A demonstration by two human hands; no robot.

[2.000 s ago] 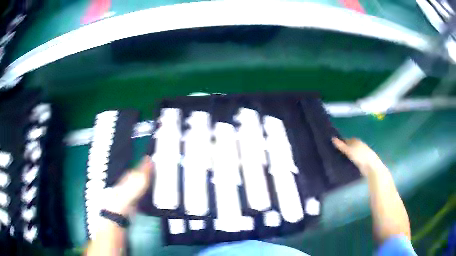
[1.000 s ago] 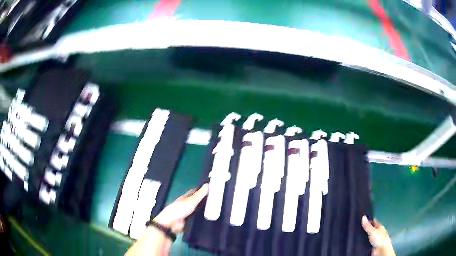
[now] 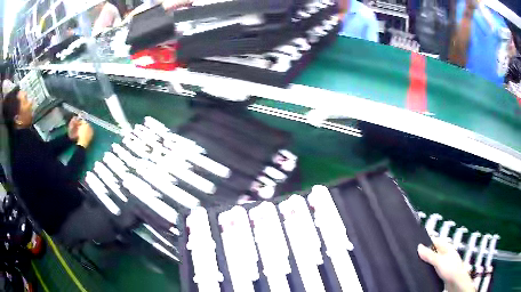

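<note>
A black grooved foam tray [image 3: 377, 219] is held up in front of me, tilted, with several long white handle bodies [image 3: 268, 245] side by side in its left part. The grooves on its right side are bare. My right hand [image 3: 448, 262] grips the tray's right edge, thumb on top. My left hand is not in view; the tray's lower left side is cut off by the picture's bottom edge. The picture is somewhat blurred.
A neighbouring black tray [image 3: 228, 137] with white bodies and short pieces lies left. Stacked black trays [image 3: 228, 34] and a red object [image 3: 155, 56] are on the raised shelf. White hooked parts [image 3: 465, 239] lie right. A person in black [image 3: 43, 165] works at left.
The view has swung left and up, showing the shelf, neighbouring tray and another person. The held tray has moved left, away from the hooked parts. My left hand has gone out of view.
</note>
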